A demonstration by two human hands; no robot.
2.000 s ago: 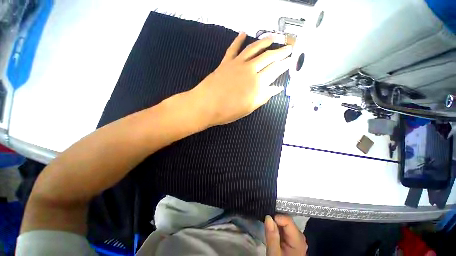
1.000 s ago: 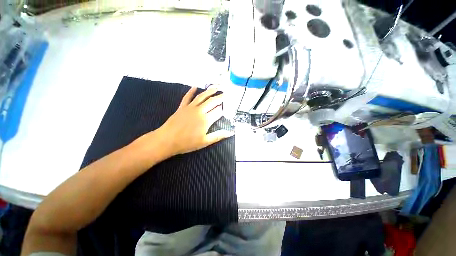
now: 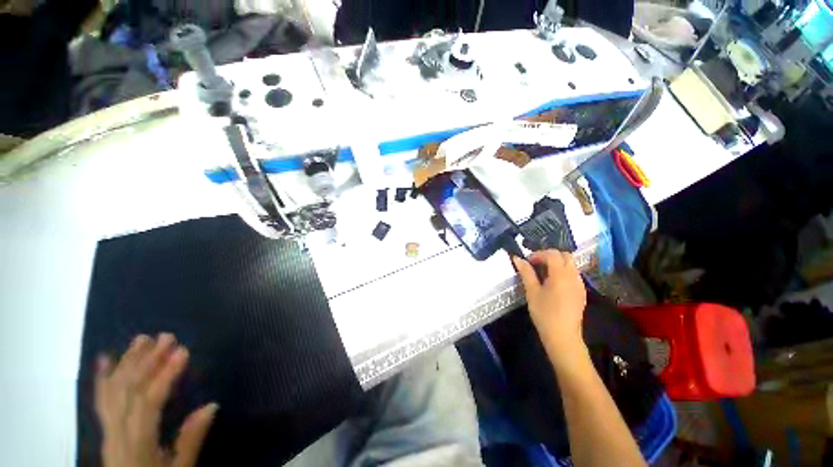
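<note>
The black, finely striped fabric panel (image 3: 237,319) lies flat on the left, its upper right corner beside the presser foot and needle area (image 3: 306,223). My left hand (image 3: 146,397) is blurred, palm down with fingers apart over the panel's lower left. My right hand (image 3: 557,296) is at the table's front edge, its thumb and finger pinched on the end of a narrow dark strip (image 3: 514,248) beside the phone's lower end. The smartphone (image 3: 470,217) lies lit on the machine bed. Whether the strip is lifted is unclear.
The white sewing machine head (image 3: 393,109) spans the back. Small black pieces (image 3: 381,230) and a brown piece (image 3: 412,249) lie left of the phone. Dark scraps (image 3: 548,226), blue cloth (image 3: 626,214) and red-yellow handles (image 3: 630,169) lie right. A red stool (image 3: 722,351) stands beyond.
The view has swung right. My left hand has moved from the panel's upper right edge down to its lower left. My right hand has come into view at the dark strip by the phone.
</note>
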